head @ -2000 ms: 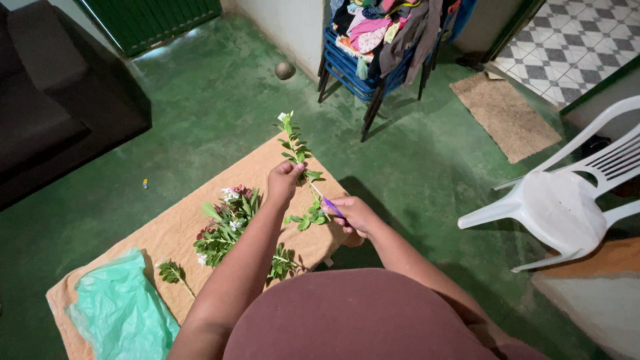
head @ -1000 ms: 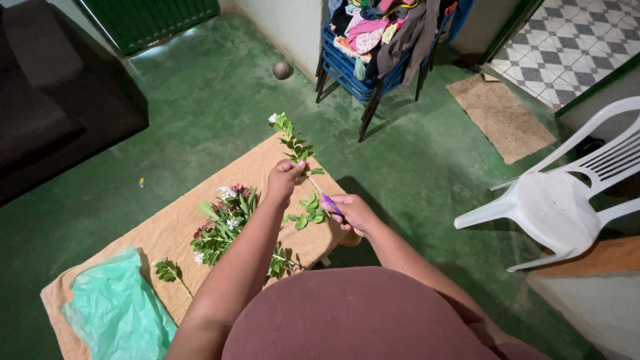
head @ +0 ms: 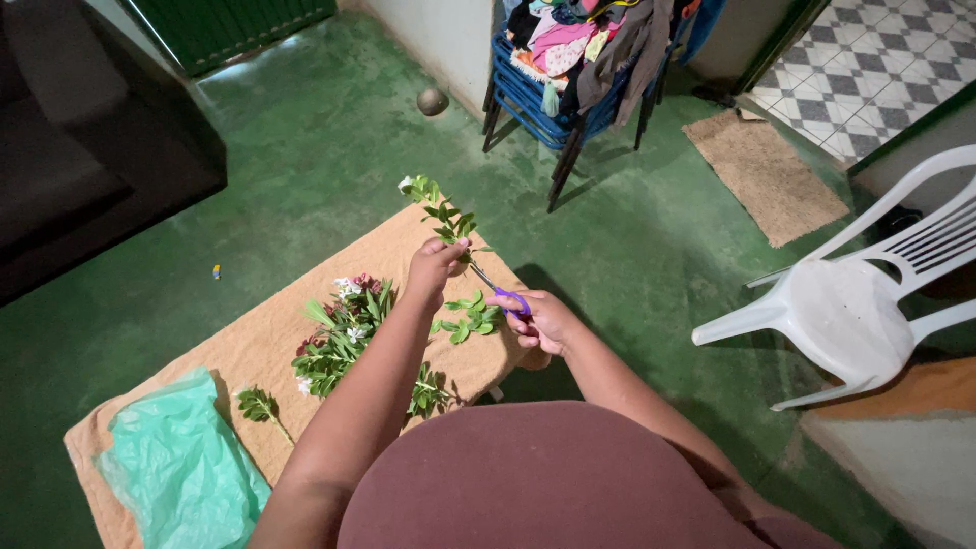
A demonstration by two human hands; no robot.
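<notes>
My left hand point(head: 436, 268) pinches a leafy stem point(head: 444, 216) with a white flower at its tip, over the far end of a cloth-covered table point(head: 252, 335). Purple-handled scissors point(head: 512, 303) are in my right hand point(head: 543, 324), their blades pointing up-left to the stem just below my left fingers. Under the scissors, to their left, lie loose green leaves point(head: 473, 316). A bunch of red and white flowers with leaves point(head: 347, 335) rests left of my left forearm. Another leafy sprig point(head: 261, 406) is nearer the plastic bag, and one more point(head: 428, 393) lies beside my left forearm.
A crumpled green plastic bag point(head: 183, 465) covers the table's left end. Stacked blue chairs point(head: 534, 114) heaped with clothes point(head: 568, 46) stand beyond the table. At right are a white plastic chair point(head: 846, 320) and a floor mat point(head: 762, 175); a dark sofa point(head: 99, 145) is at left.
The scissors' blades have moved up close to my left fingers, where a length of bare stem showed before. Both hands keep hold of the same things.
</notes>
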